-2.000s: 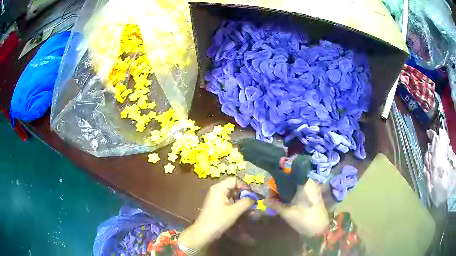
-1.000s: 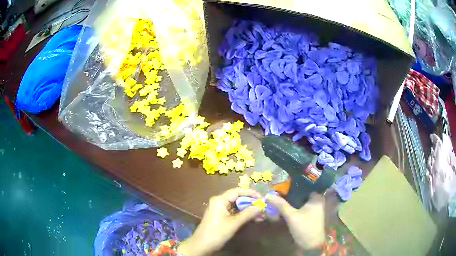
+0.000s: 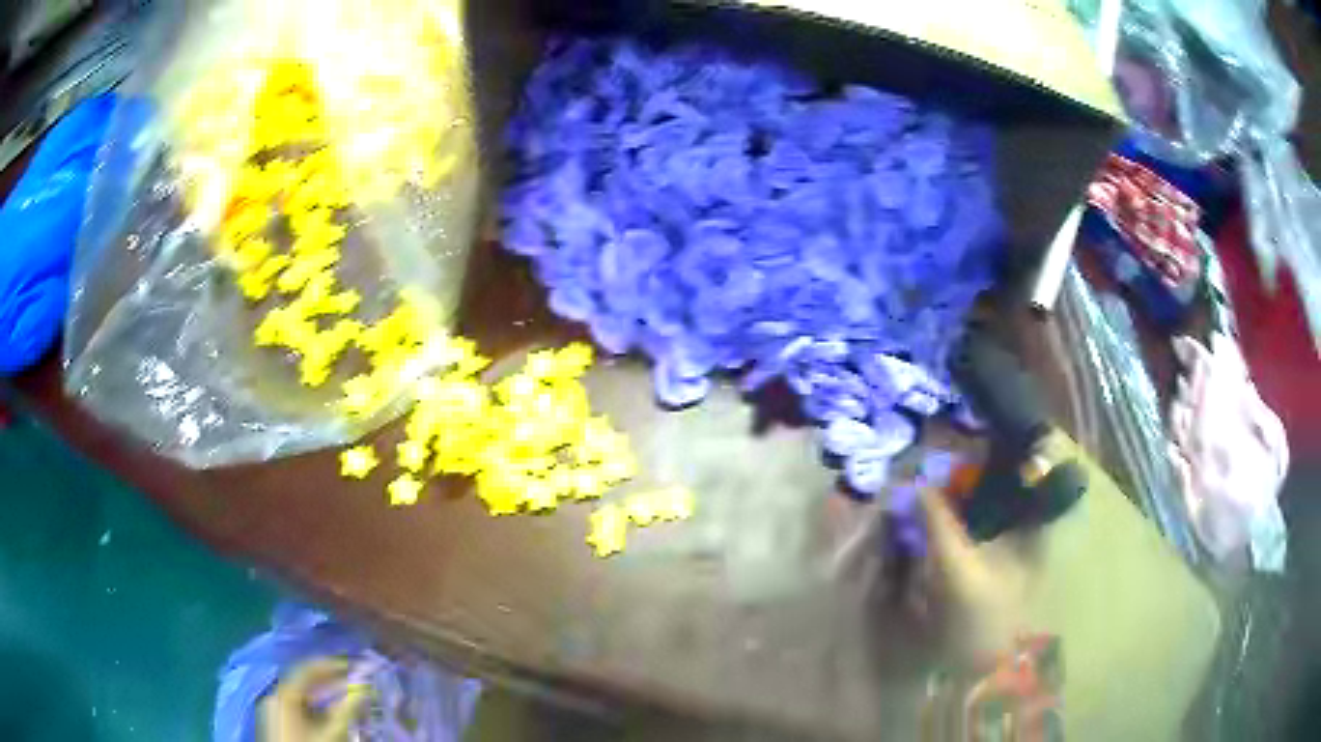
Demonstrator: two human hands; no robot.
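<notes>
My left hand (image 3: 312, 703) is blurred at the bottom left, over the open collecting bag (image 3: 254, 674). A yellow speck shows by its fingers; whether it holds a bow is unclear. My right hand (image 3: 978, 573) is blurred at the lower right, with the dark hot glue gun (image 3: 1014, 464) held against it. Its fingertips are at a purple bow blank (image 3: 910, 515), below the heap of bow blanks (image 3: 753, 218). Yellow stars (image 3: 522, 435) lie in a pile left of centre, a few of them apart at its right.
The clear star bag (image 3: 189, 384) lies on the left, beside a blue plastic bag (image 3: 44, 239). The carton (image 3: 927, 44) stands behind the heap. A flat cardboard piece (image 3: 1145, 609) lies at the right, near long clear strips (image 3: 1116, 392) and checked cloth (image 3: 1152, 218).
My left hand has left the bow with the star and moved down left to the collecting bag. My right hand and the glue gun have moved right, to the heap's front edge. The view has shifted.
</notes>
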